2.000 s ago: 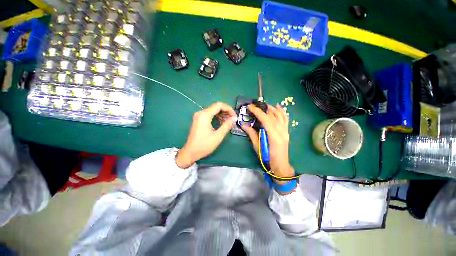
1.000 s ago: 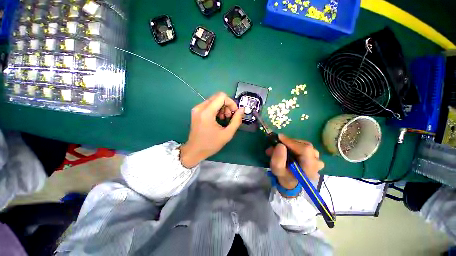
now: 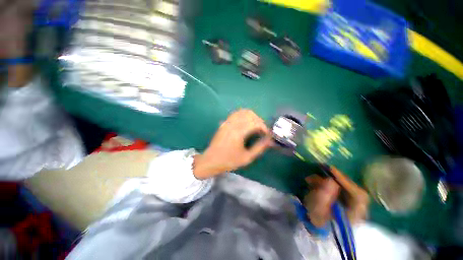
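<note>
The frame is motion-blurred. A black housing with bright silvery insides [image 3: 286, 129] lies on the dark jig [image 3: 292, 114]. My left hand [image 3: 236, 142] is left of it, thumb and finger pinched at its left edge; the thin solder wire [image 3: 199, 80] runs from the tray side towards this hand. Its end is not distinct. My right hand [image 3: 336, 195] holds the blue and black soldering iron [image 3: 345, 233] below and right of the jig, pointing up-left. Its tip is smeared, so contact cannot be told. Pale yellow pieces [image 3: 327, 139] lie right of the jig.
Several loose housings [image 3: 250, 63] lie behind. The large clear tray [image 3: 122, 56] is at left, the blue parts bin [image 3: 360, 40] at back right. The black fan [image 3: 411, 119] and round pale cup [image 3: 395, 184] stand at right. Another person's sleeve [image 3: 38, 127] is at far left.
Two seconds ago my right fingers were at the housing; one second ago the iron tip was over it. Now the right hand is lower, the iron tip appears drawn back. The whole view has shifted and blurred.
</note>
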